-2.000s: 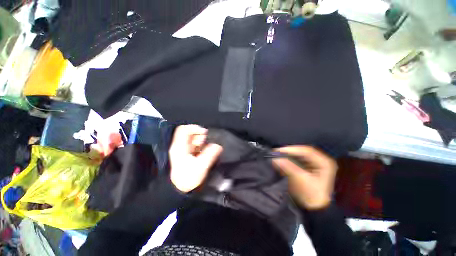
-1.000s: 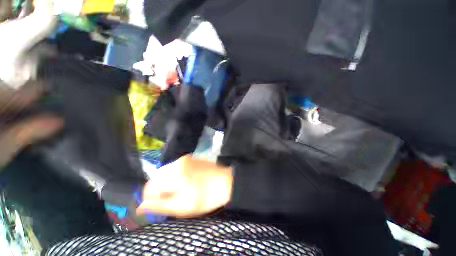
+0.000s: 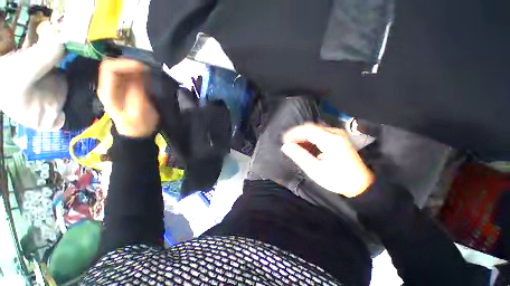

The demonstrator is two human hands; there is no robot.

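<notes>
The large black garment panel (image 3: 268, 56) lies across the top and right of the view. A thin grey-black pocket piece (image 3: 353, 31) and a narrow strip with a pale line (image 3: 383, 47) lie on it. My left hand (image 3: 128, 99) is raised at the left, blurred, against dark cloth (image 3: 207, 131); whether its fingers grip the cloth is unclear. My right hand (image 3: 330, 159) is over my lap, below the panel, with curled fingers and a gap between thumb and forefinger. No held object shows in it.
A person's pale-sleeved arm (image 3: 42, 98) is at the left. A yellow bag (image 3: 92, 146), a blue basket (image 3: 42, 142) and a blue bin (image 3: 223, 84) are nearby. Yellow material (image 3: 105, 19) is at the top left. A dark red patterned item (image 3: 475, 206) is below the panel at the right.
The view has swung left since the first frame, where both hands were at dark cloth over my lap. Since the second, my right hand has moved up and right, and my left hand is nearer the middle.
</notes>
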